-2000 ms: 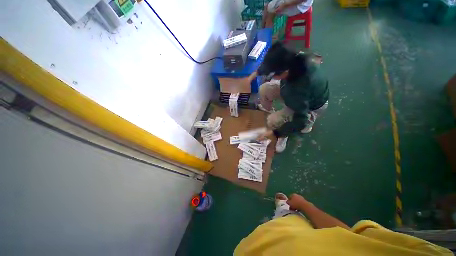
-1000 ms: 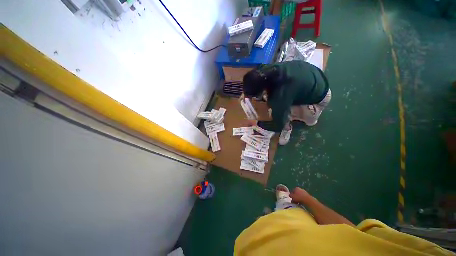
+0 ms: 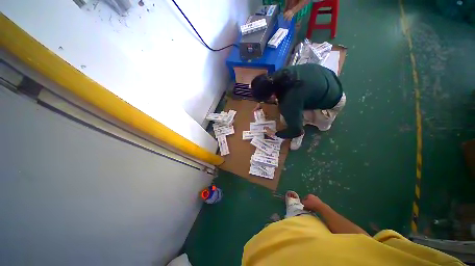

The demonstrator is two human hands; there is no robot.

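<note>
Slim white retail boxes lie in a loose pile (image 3: 264,156) on a flat brown cardboard sheet (image 3: 237,161). A smaller group of white boxes (image 3: 224,130) lies at the sheet's left side. My right hand (image 3: 311,202) is low in front of my yellow shirt, near my foot and apart from the boxes. It is small and its fingers look curled; I cannot make out whether it holds anything. My left hand is not in view.
A crouching coworker (image 3: 312,93) in dark green reaches to the boxes. A grey machine (image 3: 253,42) stands on a blue table (image 3: 273,54) by an open carton (image 3: 243,91). A red stool (image 3: 323,19), blue container (image 3: 212,195) and grey door (image 3: 94,182) are around.
The coworker has turned and bent further over the sheet, and the box in their hand is now down by the pile. Another person's hand appears at the blue table. My right hand stays low.
</note>
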